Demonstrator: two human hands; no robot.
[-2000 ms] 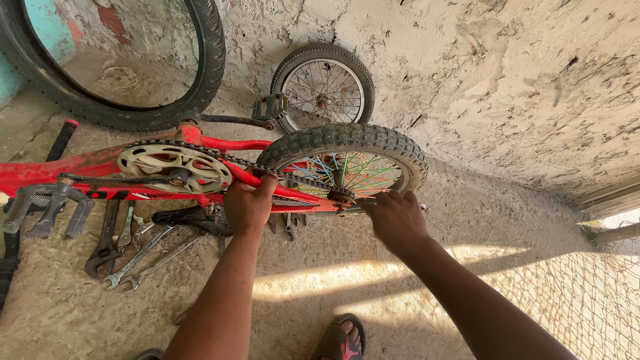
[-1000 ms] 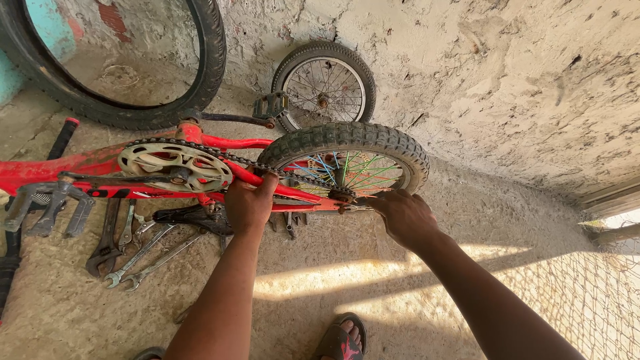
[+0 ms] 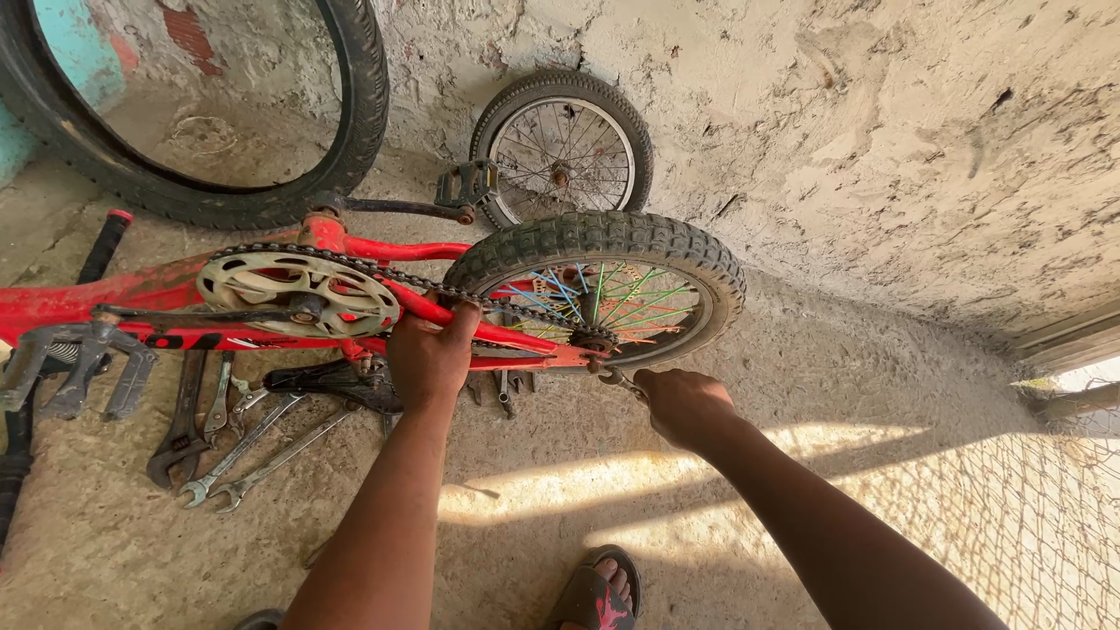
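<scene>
A red bicycle frame [image 3: 166, 284] lies with its rear wheel [image 3: 612, 232] at the centre, colored spokes showing. My left hand [image 3: 430, 350] grips the frame's rear stay [image 3: 516, 337], just right of the pale chainring [image 3: 297, 289]. The chain [image 3: 516, 308] runs from the chainring to the rear hub. My right hand [image 3: 687, 404] holds a wrench [image 3: 621, 380], whose head is at the axle end below the hub. The fingers hide most of its handle.
An adjustable wrench [image 3: 179, 442] and several open-end wrenches [image 3: 267, 464] lie on the concrete at lower left. A loose tire [image 3: 363, 105] and a small spoked wheel [image 3: 639, 144] rest by the rough wall. Wire mesh [image 3: 1024, 499] is at right.
My right hand has swung down from beside the axle, and the wrench in it now shows, tilted down to the right. My left hand stays on the frame.
</scene>
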